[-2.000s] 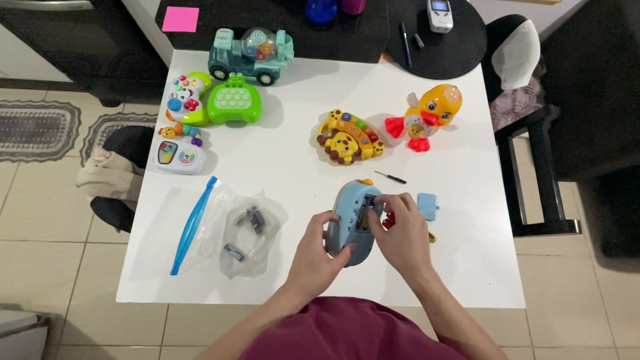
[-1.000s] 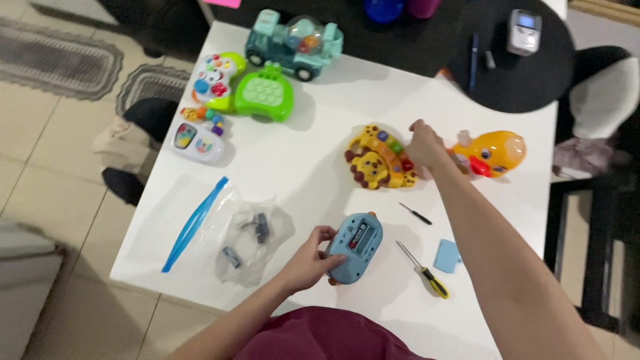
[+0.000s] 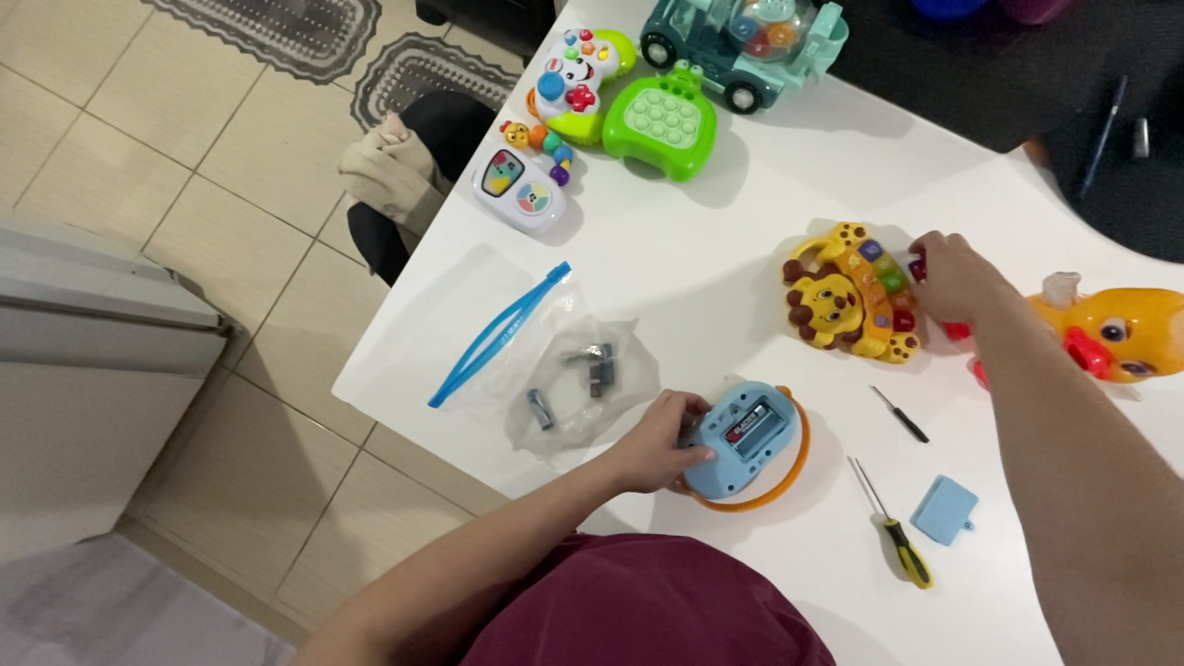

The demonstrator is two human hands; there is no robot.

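My left hand (image 3: 661,446) grips the left edge of a light blue plastic toy (image 3: 721,467) with an orange handle. The toy's battery compartment (image 3: 752,430) faces up, uncovered, with a battery inside. My right hand (image 3: 953,277) is by the right side of a yellow lion toy (image 3: 837,301), its fingers at a small dark red object (image 3: 918,269); whether it grips this is unclear. Right of the blue toy lie a small black screwdriver (image 3: 902,416), a yellow and black screwdriver (image 3: 897,536) and a blue battery cover (image 3: 944,510).
A zip bag (image 3: 592,407) holding batteries lies left of the blue toy. Toward the far left stand a green pop toy (image 3: 661,125), a game controller toy (image 3: 573,88), a white toy (image 3: 520,192) and a toy truck (image 3: 740,55). An orange duck toy (image 3: 1124,328) lies beyond my right forearm.
My right hand has left the blue toy's compartment, where it was two seconds ago, and moved out beside the lion toy. My left hand stays on the blue toy. The view has turned.
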